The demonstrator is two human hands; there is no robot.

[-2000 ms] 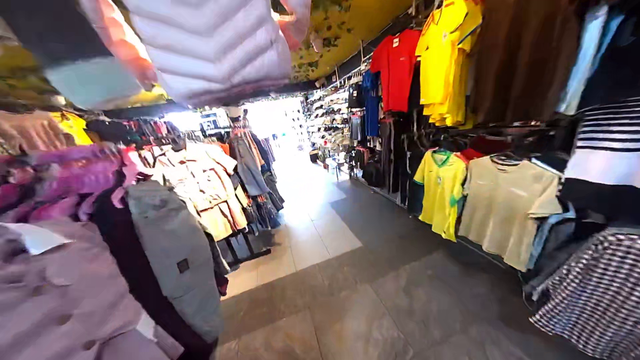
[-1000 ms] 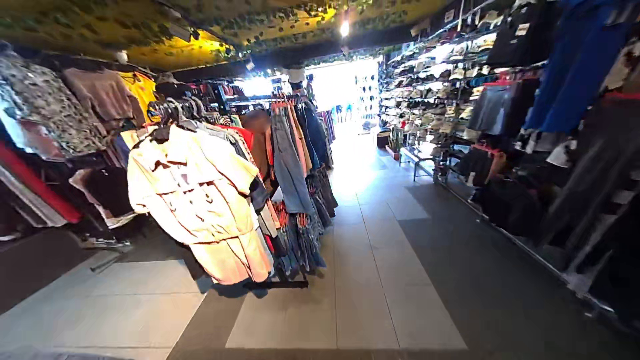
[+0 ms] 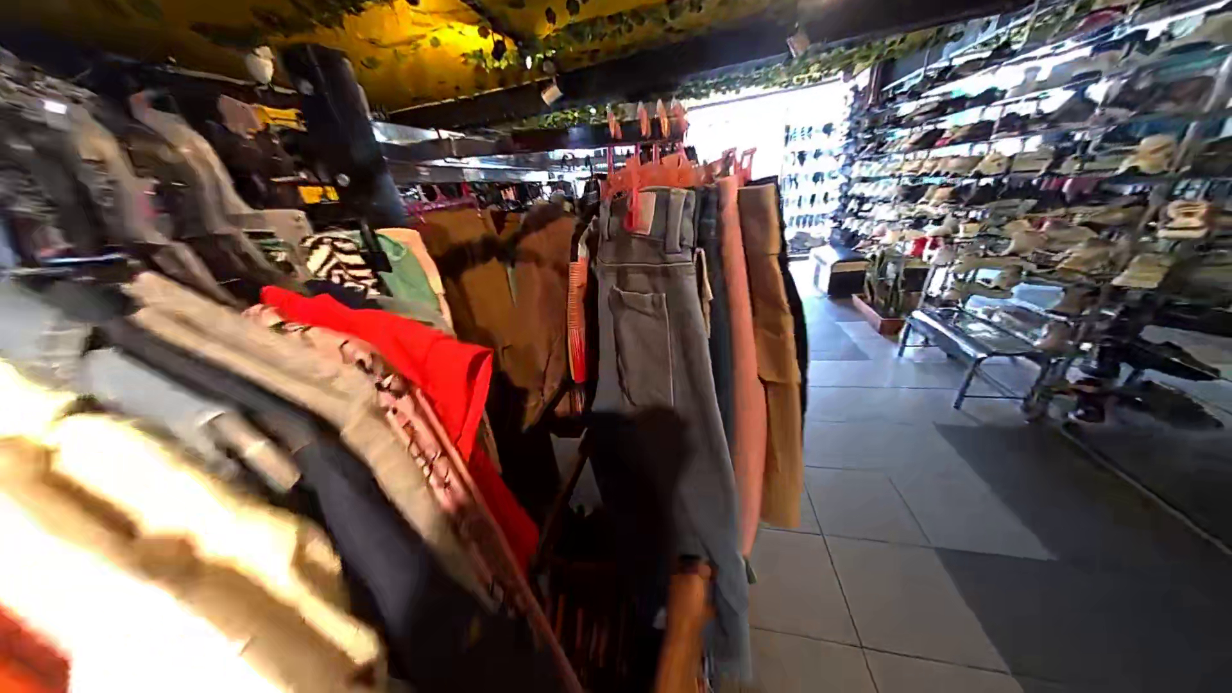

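Note:
Neither my left hand nor my right hand can be made out. Grey jeans (image 3: 654, 337) hang nearest the middle from orange-red hangers (image 3: 654, 173), with pink trousers (image 3: 741, 366) and tan trousers (image 3: 775, 385) beside them. To their left hang brown garments (image 3: 472, 279). A red garment (image 3: 414, 346) and a pink patterned one (image 3: 414, 443) slant across the rack among beige and dark clothes. At the lower left a cream garment (image 3: 173, 539) is close and overexposed. Low beside the jeans stands a blurred orange-brown shape (image 3: 685, 626) that I cannot identify.
A tiled aisle (image 3: 866, 500) runs along the right of the rack towards a bright opening. Shelves of caps and shoes (image 3: 1039, 192) line the right wall. In front of them stand a metal-legged bench (image 3: 982, 337) and a planter (image 3: 881, 313). A dark pillar (image 3: 342, 125) rises at the left.
The view has moved in close to the middle clothes rack. The grey jeans and the cream garment, farther off one second ago, are now near.

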